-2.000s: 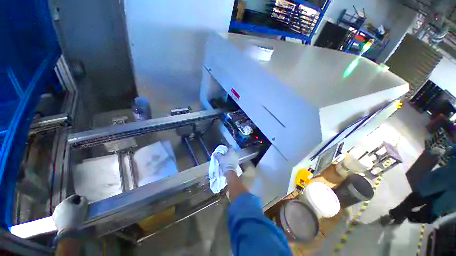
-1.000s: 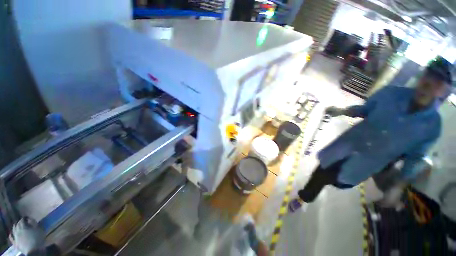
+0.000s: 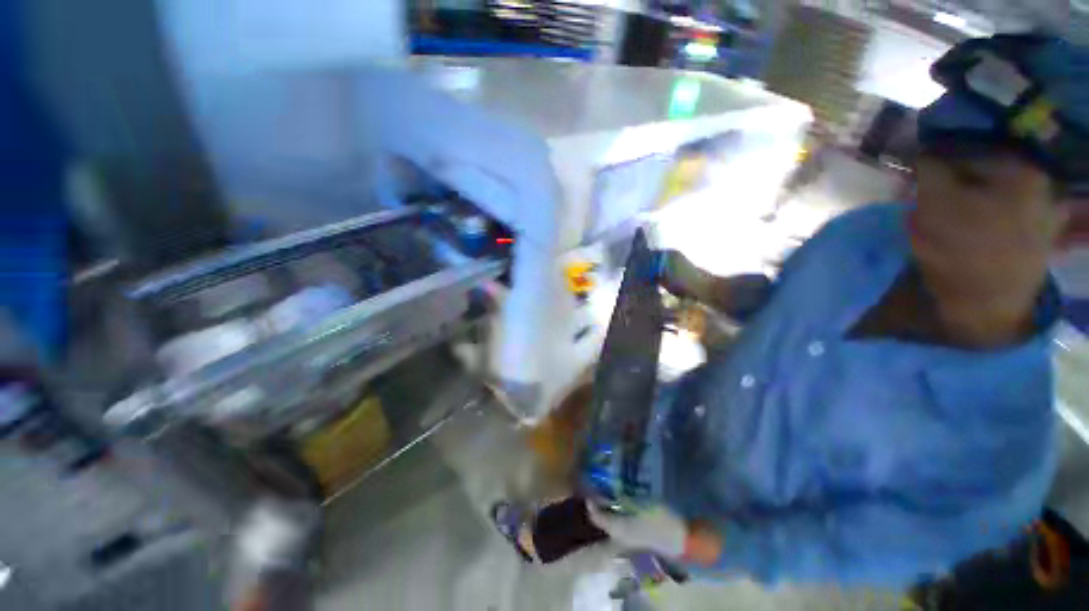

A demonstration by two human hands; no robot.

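Observation:
The frame is blurred. A long dark board carrier (image 3: 627, 358) is held tilted and nearly on edge by another person in front of me, with small blue parts near its lower end. A pale-gloved hand (image 3: 645, 531) of that person is at its lower end and a dark-gloved hand is near its top. My left hand (image 3: 275, 537), in a pale glove, is low on the left, below the conveyor rails and away from the carrier; its fingers are too blurred to read. I cannot make out my right hand. A white patch at the bottom edge is unclear.
The person in a blue work coat (image 3: 836, 406) and dark cap stands close on the right. The conveyor rails (image 3: 346, 322) run into the white machine (image 3: 537, 155) at the left and centre. A yellow box (image 3: 346, 444) is under the rails.
My view has shifted and the other person is much closer, with the carrier now upright before me. My left hand has left the front rail. My right hand no longer shows clearly.

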